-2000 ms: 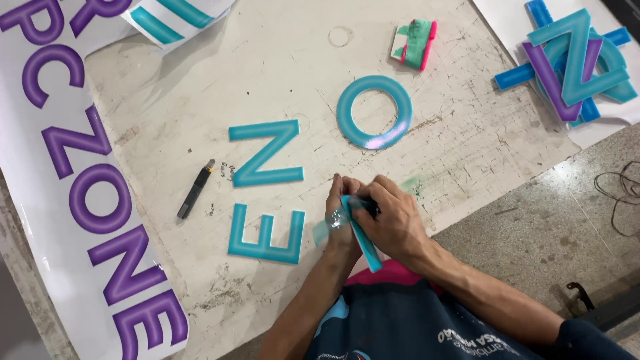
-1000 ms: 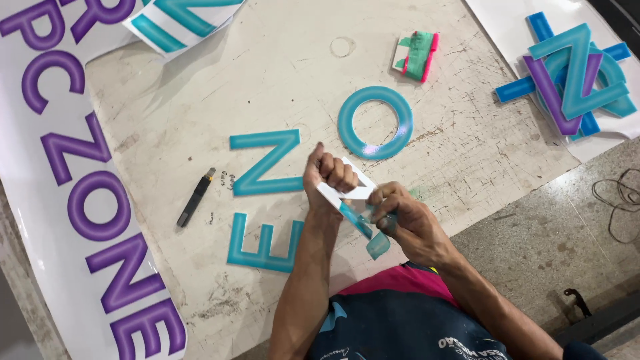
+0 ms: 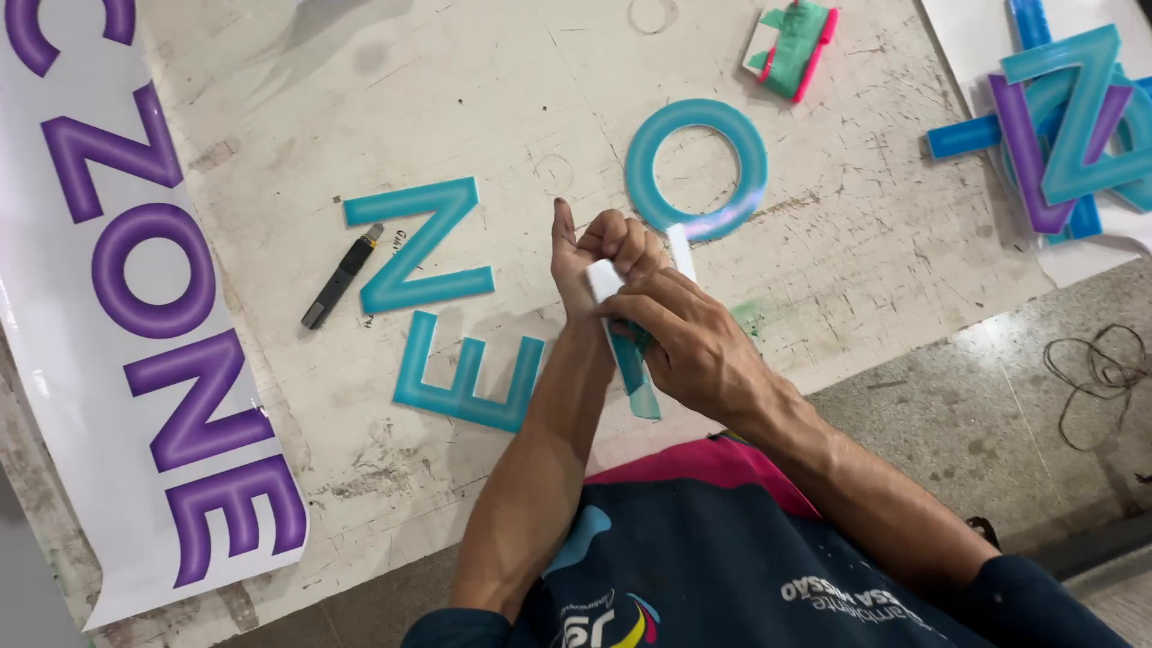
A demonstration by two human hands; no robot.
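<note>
My left hand grips a white flat letter piece, whose ends show past the fingers. Against it my right hand pinches a teal film strip, its lower end hanging free below the fingers; which letter the piece is cannot be told. Just beyond my hands lies a teal letter O. To the left are a teal letter N and, nearer me, a teal letter E, partly behind my left forearm. A black utility knife rests beside the N.
A printed sheet with purple letters runs along the table's left side. Near the far edge sits a green and white block with pink edging. Stacked blue and purple letters lie at the right. A thin cable is on the floor.
The white piece has turned in my left hand, and my right hand has closed in on it, nearer my left. The view has moved closer to the table.
</note>
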